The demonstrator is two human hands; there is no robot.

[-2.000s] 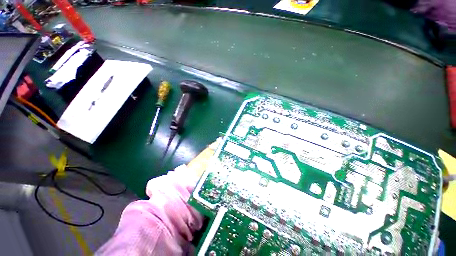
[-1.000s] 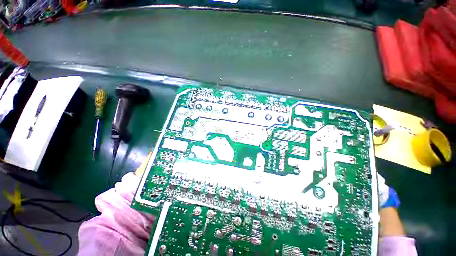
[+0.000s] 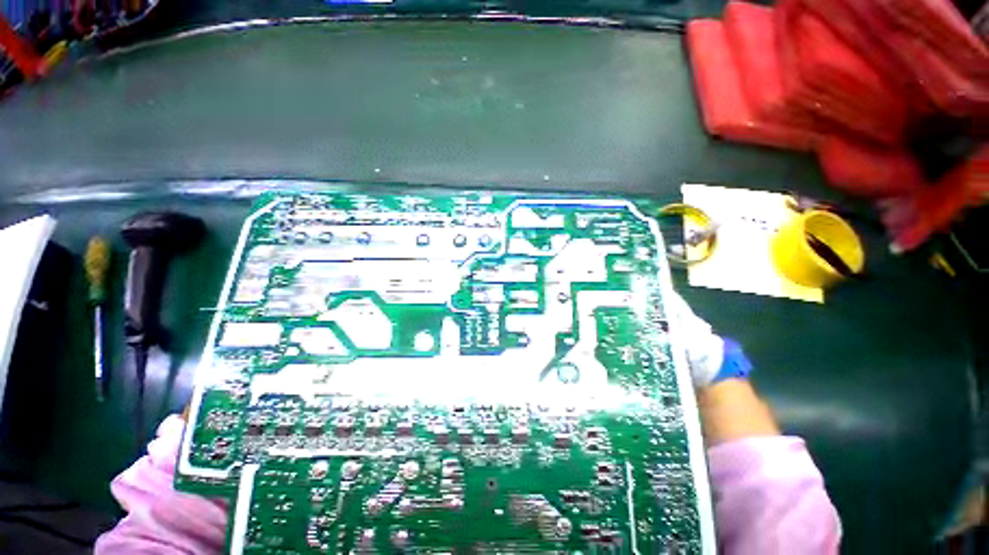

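Note:
The large green power board (image 3: 456,374) is held up in front of me with its solder side facing me; its lower edge is cut off by the picture. My right hand (image 3: 699,345), in a white glove with a blue wrist strap, grips the board's right edge; its fingertips are hidden behind the board. My left hand (image 3: 171,431) is at the board's lower left edge, mostly hidden by the board and a pink sleeve. Bright glare lies across the middle of the board.
Left of the board lie a black barcode scanner (image 3: 146,271) and a yellow-handled screwdriver (image 3: 98,298), beside a white sheet (image 3: 20,271). At right are a yellow cup or reel (image 3: 816,252) on yellow paper (image 3: 737,276), a yellow ring (image 3: 694,233) and stacked red foam pads (image 3: 759,81).
My view has turned to the right, so the scanner and screwdriver sit further left and the red pads show more. The board appears more level; my right hand and sleeve have come into view.

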